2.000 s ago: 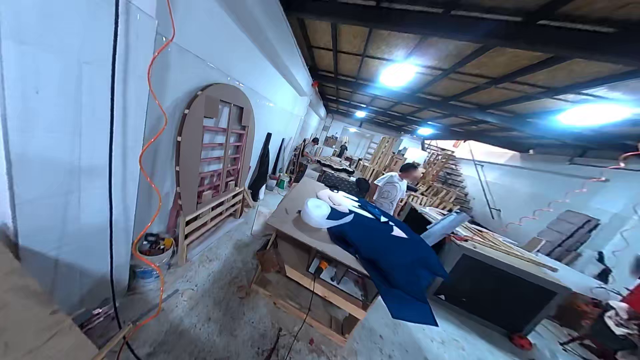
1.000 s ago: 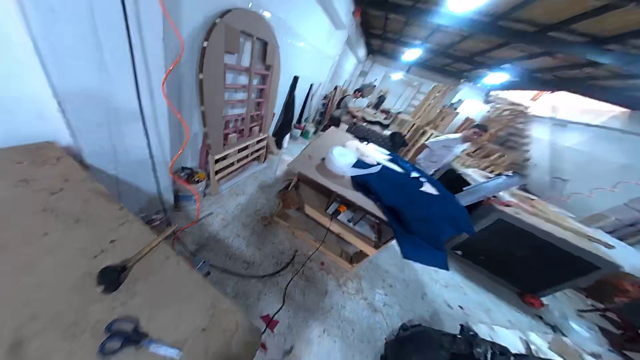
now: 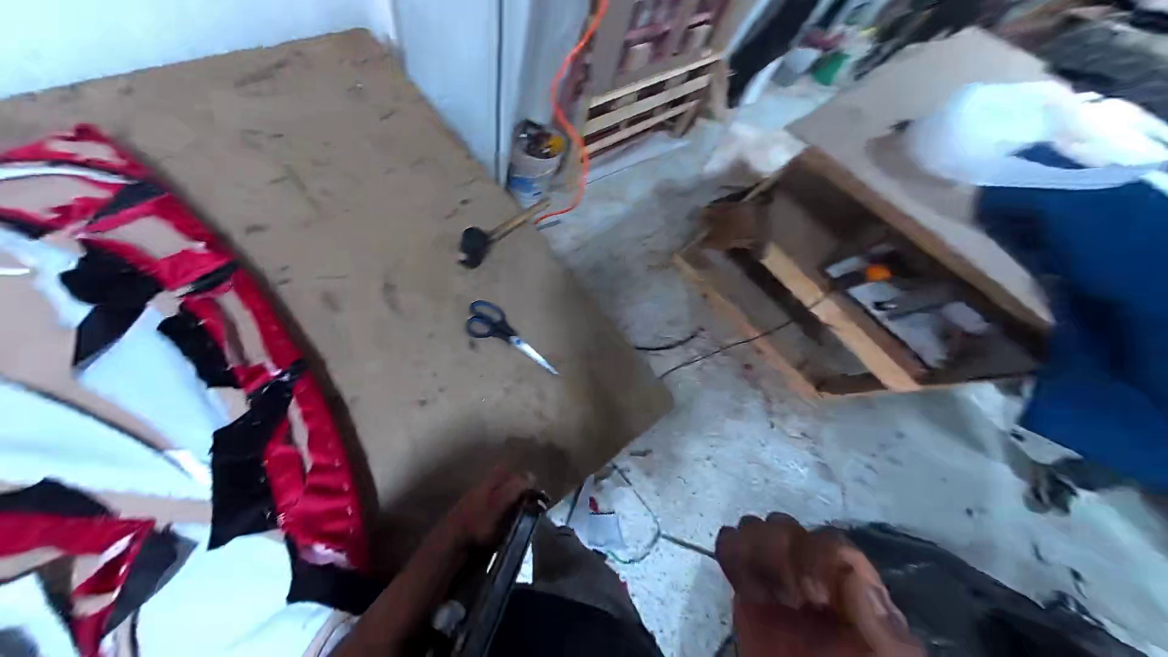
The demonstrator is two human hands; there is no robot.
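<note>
My left hand [image 3: 493, 504] is low over the front edge of the brown worktable [image 3: 383, 301], beside a long dark tool [image 3: 500, 579] near my body. Blur hides whether the fingers grip that tool. To the right, above the floor, my right hand [image 3: 808, 579] is loosely curled, thumb apart, with nothing visible in it. Scissors with dark handles [image 3: 493, 321] lie on the tabletop, and a black-headed mallet [image 3: 476, 245] rests near its far right edge. At the left lies a curved panel edged with red fabric [image 3: 315, 456], with black and white pieces along it.
A bucket of items [image 3: 534, 162] stands by the wall, near an orange hose [image 3: 568, 119]. Across the floor is a second table [image 3: 967, 82] with blue cloth [image 3: 1086, 328] and a wooden shelf frame [image 3: 849, 338] below. Cables run over the floor; a black bundle [image 3: 940, 584] lies at lower right.
The view has swung down and left to the worktable. Both hands and the red-edged panel are now in view; neither earlier frame shows them.
</note>
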